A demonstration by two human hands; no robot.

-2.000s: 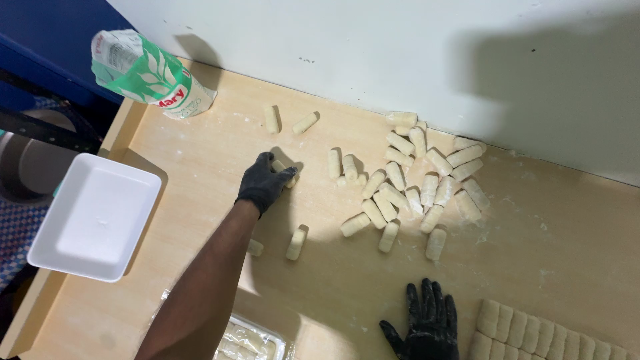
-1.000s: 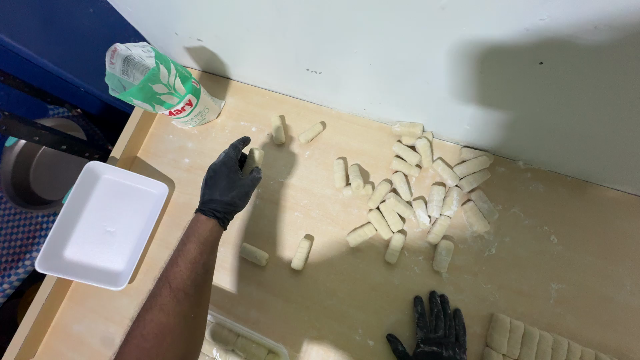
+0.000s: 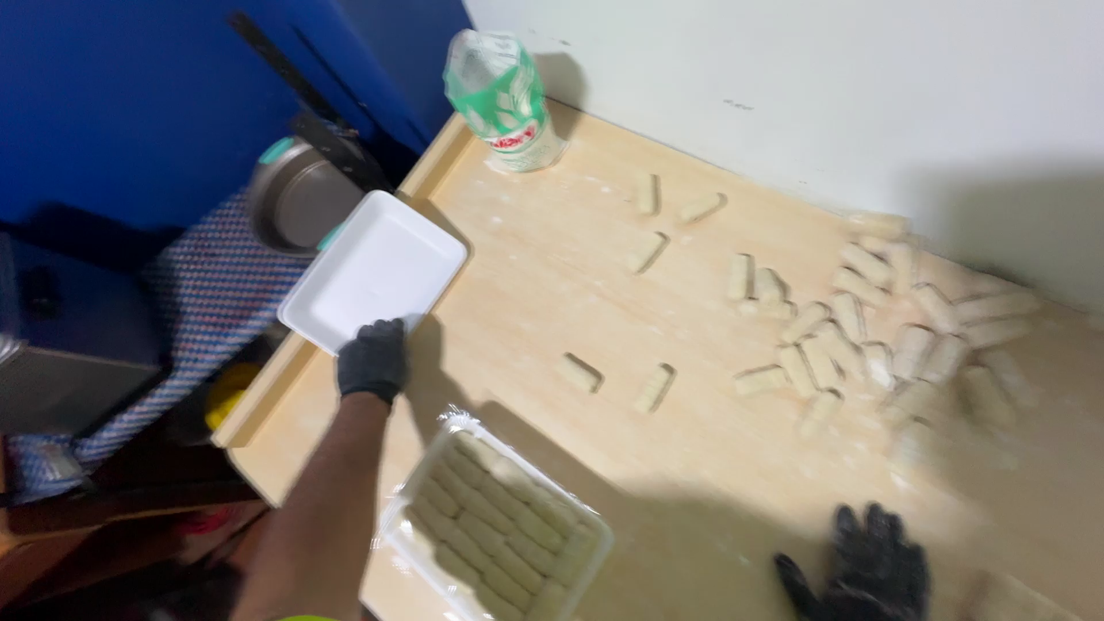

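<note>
My left hand (image 3: 373,360), in a black glove, is at the near edge of an empty white foam tray (image 3: 377,274), its fingertips over the rim; whether it grips the tray cannot be told. My right hand (image 3: 862,565), also black-gloved, lies with spread fingers on the wooden board at the lower right, holding nothing. Between and beyond the hands are loose dough pieces (image 3: 653,388), a few apart and many in a heap (image 3: 811,362) at the right. A plastic-wrapped tray of dough pieces (image 3: 496,526) sits below the left hand.
A green and white flour bag (image 3: 509,108) stands in the board's far left corner by the white wall (image 3: 776,95). The raised wooden edge (image 3: 272,392) runs along the left. Beyond it are a metal pan (image 3: 302,198) and a checked cloth (image 3: 203,276).
My left hand has moved from the loose dough pieces to the white tray. The piece it was at now lies on the board. My right hand stays on the board; the view has shifted left.
</note>
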